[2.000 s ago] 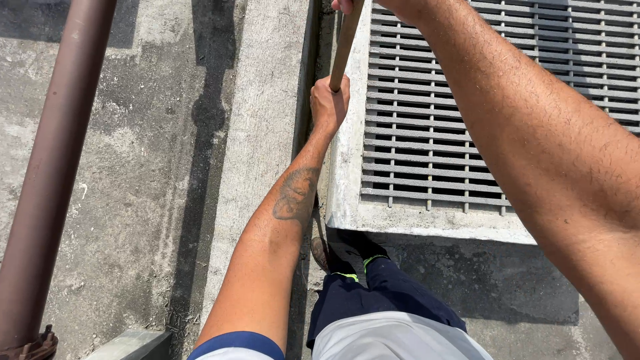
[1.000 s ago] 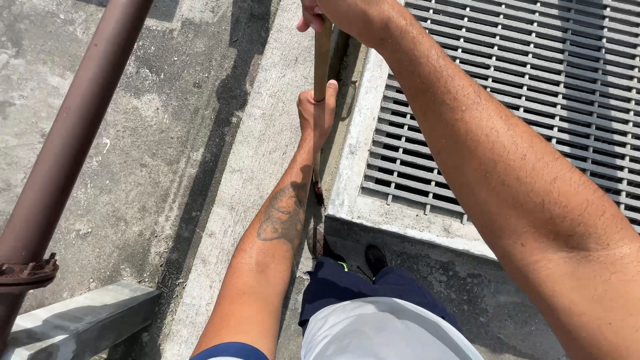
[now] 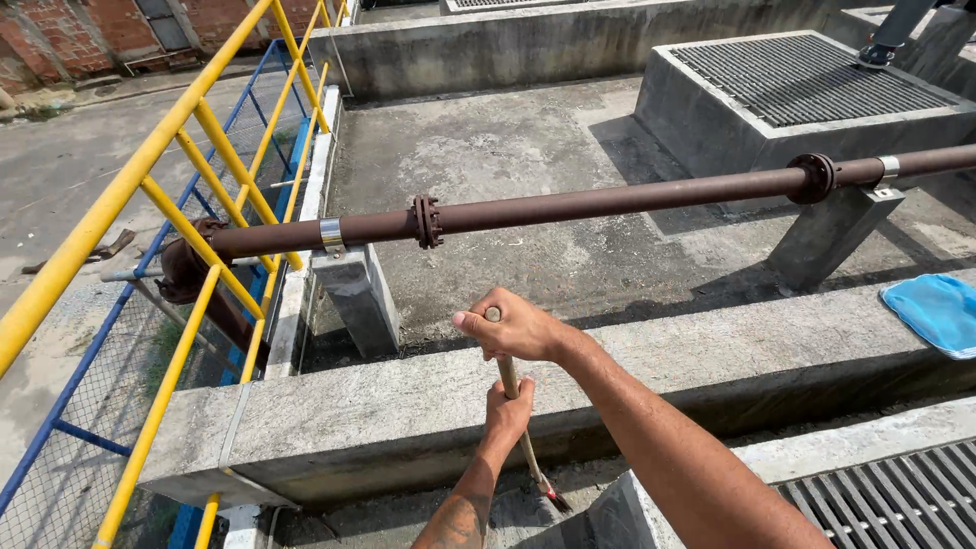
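My right hand (image 3: pixel 515 324) is closed round the top end of a long wooden handle (image 3: pixel 528 450), in front of a low concrete wall. Lower on the same handle, my left hand (image 3: pixel 509 412) grips it with the tattooed forearm below. The handle slants down into the gap behind the wall's near side. Its lower end has a red part and a dark metal head (image 3: pixel 559 502) close to the concrete floor; the kind of tool cannot be told.
Beyond the low concrete wall (image 3: pixel 427 404) runs a flanged brown pipe (image 3: pixel 610 204) on concrete supports. Yellow railing (image 3: pixel 137 183) stands left. A blue mesh bag (image 3: pixel 936 311) lies on the wall at right. Metal gratings (image 3: pixel 900 496) cover raised concrete boxes, one near at lower right.
The view has swung up and round, bringing the railing and the whole pipe into sight. Both hands still hold the wooden handle.
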